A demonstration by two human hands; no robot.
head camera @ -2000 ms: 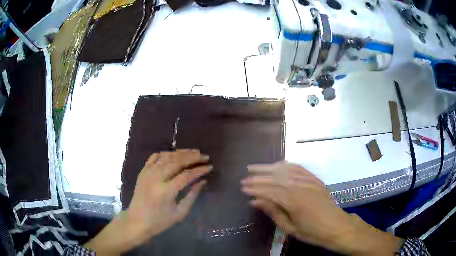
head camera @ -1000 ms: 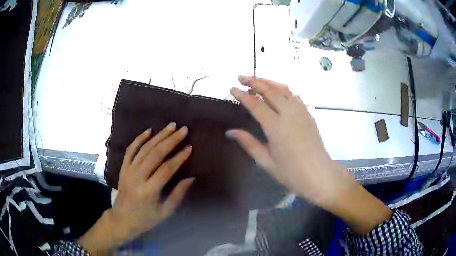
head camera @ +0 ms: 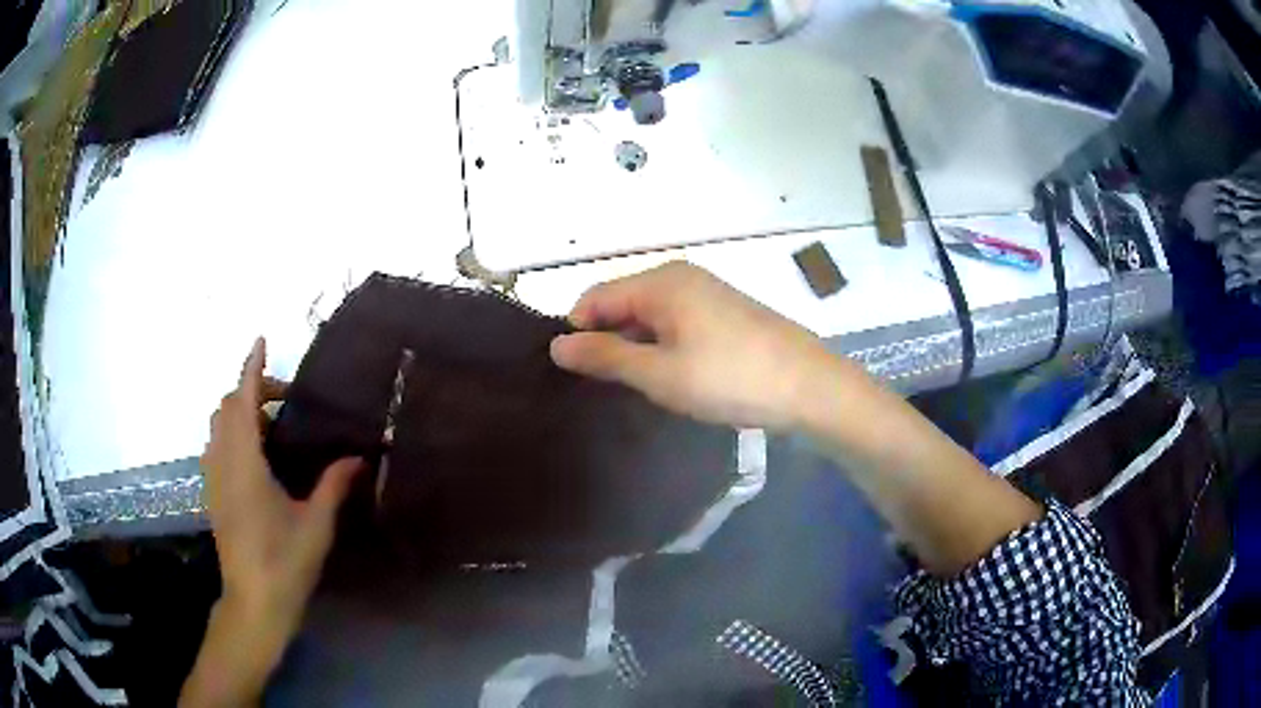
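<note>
A dark brown garment panel (head camera: 484, 429) lies over the table's front edge and hangs down towards me. A pale slanting mark shows on its left part, and a white strip (head camera: 604, 609) runs along its lower right edge. My left hand (head camera: 284, 477) grips the panel's left edge, thumb on top, some fingers hidden beneath. My right hand (head camera: 678, 339) pinches the panel's top right edge between thumb and fingers. Loose thread ends (head camera: 325, 297) show at the top left edge.
The white machine head (head camera: 830, 56) stands beyond the panel, its presser foot area over the machine bed (head camera: 719, 180). A brown strip (head camera: 882, 197), a small brown square (head camera: 819, 270), a red-and-blue tool (head camera: 996, 249) and black cords (head camera: 947, 263) lie right. Brown panels (head camera: 159, 62) lie far left.
The view has swung right. The right hand has gone from lying spread over the cloth to pinching its top edge. The left hand has moved to the left edge. The pale mark shows again.
</note>
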